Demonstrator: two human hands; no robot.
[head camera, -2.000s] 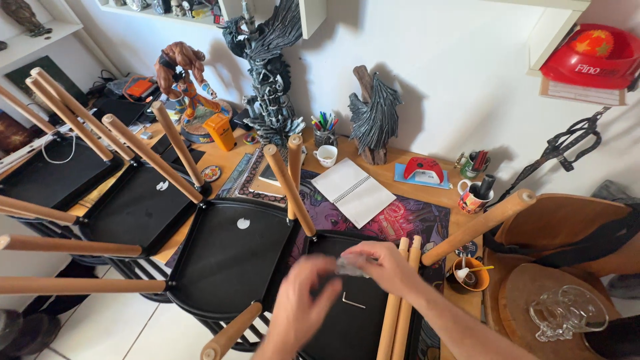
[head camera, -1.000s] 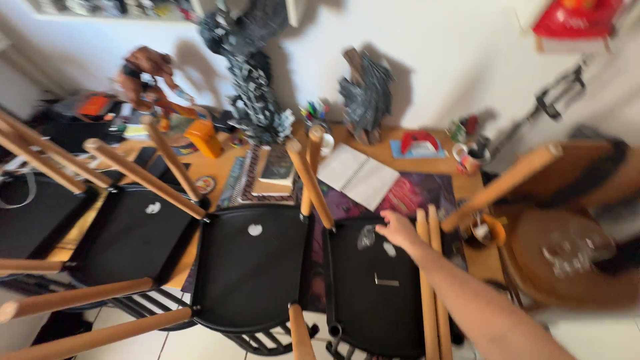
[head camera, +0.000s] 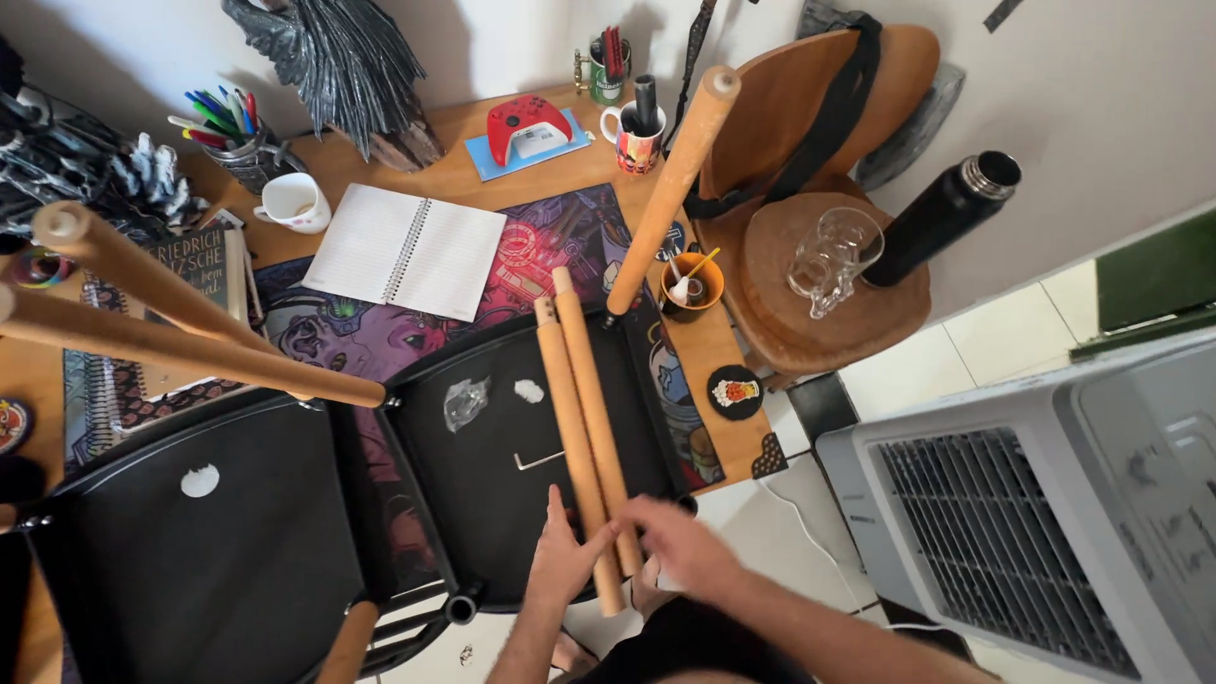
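Two loose wooden chair legs (head camera: 581, 418) lie side by side across the black underside of an upturned chair seat (head camera: 475, 503). My left hand (head camera: 567, 556) is at the left of their lower part, fingers spread, thumb near the wood; contact is unclear. Over the right leg's lower part, my right hand (head camera: 679, 541) has bent fingers and is slightly blurred; its grip cannot be told. A hex key (head camera: 539, 461) lies partly under the legs. Above it are a clear plastic bag (head camera: 466, 404) and a white sticker (head camera: 529, 390). One wooden leg (head camera: 674, 190) stands attached at the seat's far right corner.
Another upturned chair (head camera: 209, 551) is at left, its legs (head camera: 190, 342) jutting over the desk. Behind are an open spiral notebook (head camera: 408, 247), a white mug (head camera: 294, 202) and an orange cup (head camera: 693, 285). A wooden chair (head camera: 836, 332) holds a glass mug and black bottle. A grey air cooler (head camera: 1026, 494) stands right.
Both hands handled something clear two seconds ago; then one hand was by the clear bag on the seat. Now both are at the loose legs' lower part. The view has moved right and down.
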